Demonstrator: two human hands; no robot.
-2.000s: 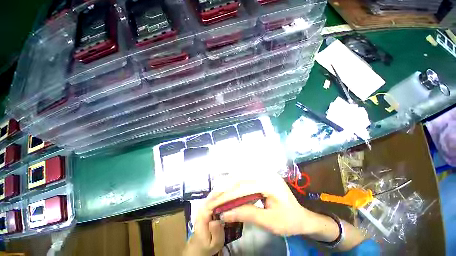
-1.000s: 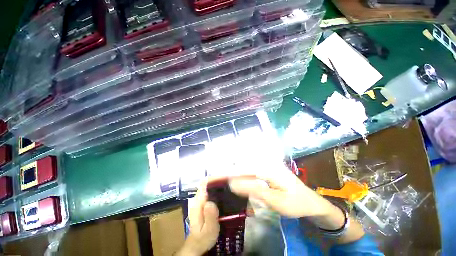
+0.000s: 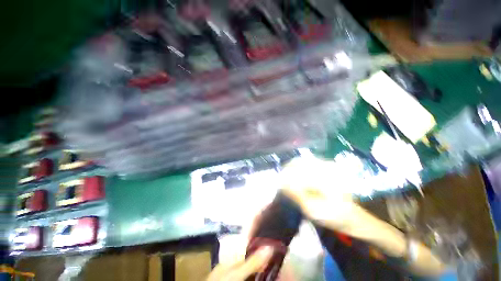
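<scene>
The view is blurred. A dark red flip phone [image 3: 276,237] is open above my lap, its black screen half upward and tilted right. My left hand [image 3: 244,268] holds its lower half, with the thumb on the red part. My right hand [image 3: 312,189] is at the upper end of the phone, over the bright lens sheet [image 3: 199,200]. Glare hides its fingers, so I cannot tell whether it grips anything. Black-framed lenses [image 3: 236,180] show along the sheet's far side. A white cloth [image 3: 305,249] lies below my right forearm.
A tall stack of clear blister trays [image 3: 236,118] stands behind the sheet. A tray of closed red phones [image 3: 79,233] is at left. White paper [image 3: 396,107], a crumpled wipe [image 3: 396,156] and a translucent bottle [image 3: 464,131] are at right. A brown box with clear film [image 3: 447,236] is lower right.
My right hand has moved up and right, from over the screen to the phone's upper end. The open phone has turned and shifted right. The whole view has shifted and blurred.
</scene>
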